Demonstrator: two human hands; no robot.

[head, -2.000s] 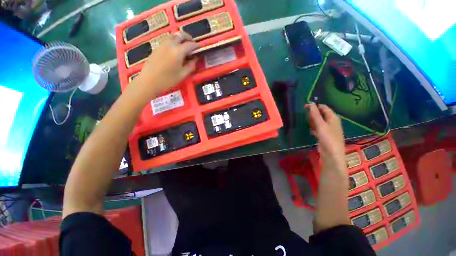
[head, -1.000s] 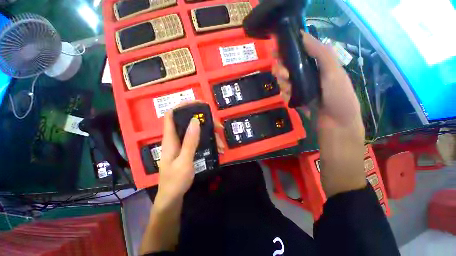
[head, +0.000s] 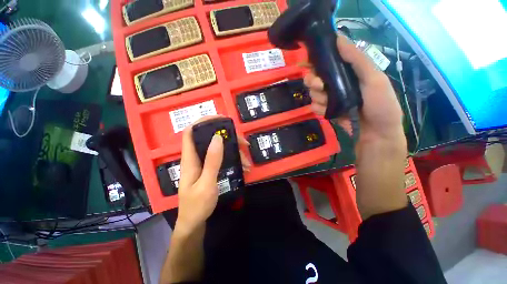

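Observation:
My left hand point(head: 201, 166) holds a black-backed phone point(head: 225, 158), back up, over the near edge of the red tray point(head: 151, 133). The phone shows a yellow mark and a white label. My right hand point(head: 361, 83) grips a black barcode scanner point(head: 328, 61) above the tray's right edge, its head pointing left. In the tray, gold keypad phones point(head: 175, 77) lie face up in the far pockets and black-backed phones point(head: 273, 100) lie in the near pockets. Two pockets show only a white barcode label sheet point(head: 193, 115).
A small fan point(head: 30, 54) and a mouse pad point(head: 61, 150) are at left, beside a second black scanner-like device point(head: 118, 155). A bright monitor point(head: 445, 55) is at right. Stacked red trays point(head: 83, 263) are lower left; another phone tray and red stools point(head: 446, 188) are lower right.
Since two seconds ago, my left hand has left the tray's upper pockets and holds a phone at the near edge. My right hand has taken hold of the scanner and raised it.

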